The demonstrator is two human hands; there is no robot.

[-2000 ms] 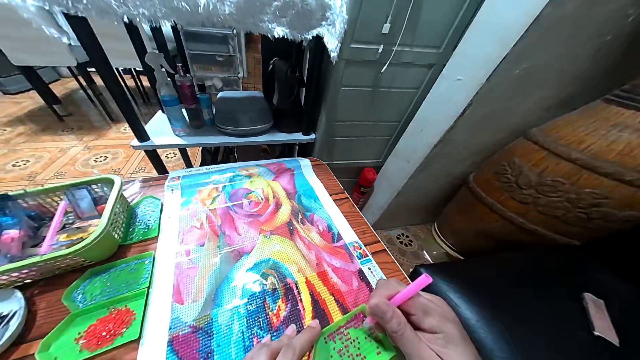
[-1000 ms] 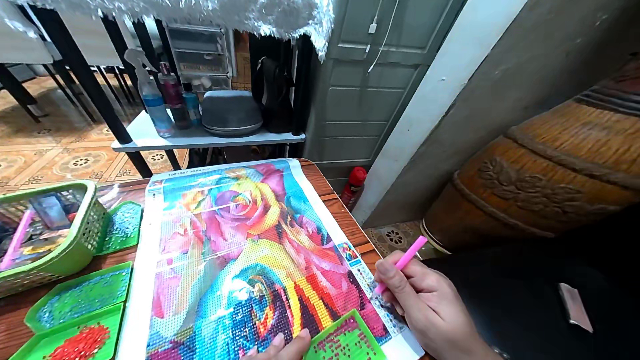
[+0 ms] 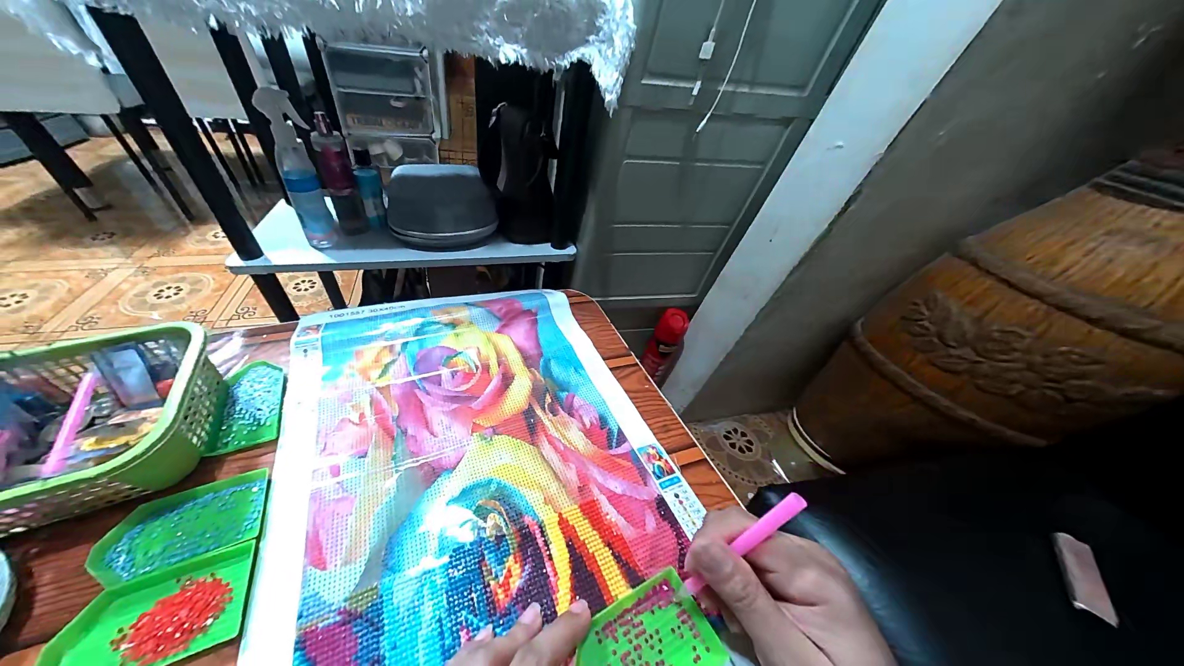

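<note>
A diamond painting canvas of colorful roses [image 3: 462,416] lies on the wooden table. My right hand [image 3: 782,592] grips a pink applicator pen [image 3: 768,532], whose tip is at the upper right edge of a green tray with dark pink drills [image 3: 652,624]. My left hand [image 3: 532,638] rests at the canvas's lower edge, its fingertips beside that tray; whether it touches the tray is unclear. Left of the canvas are a green tray of red drills [image 3: 176,615], a green tray of blue drills [image 3: 190,523] and a smaller tray of light blue drills [image 3: 250,402].
A green plastic basket [image 3: 190,407] of packets and a pink pen stands at the left. Behind the table, a shelf [image 3: 361,262] holds bottles and a dark case [image 3: 442,205]. A black seat [image 3: 962,564] is at the right, near a carved wooden barrel-like object [image 3: 1017,342].
My right hand with the pink pen has moved from beside the tray of dark pink drills to its edge. My left hand stays near the canvas's lower edge.
</note>
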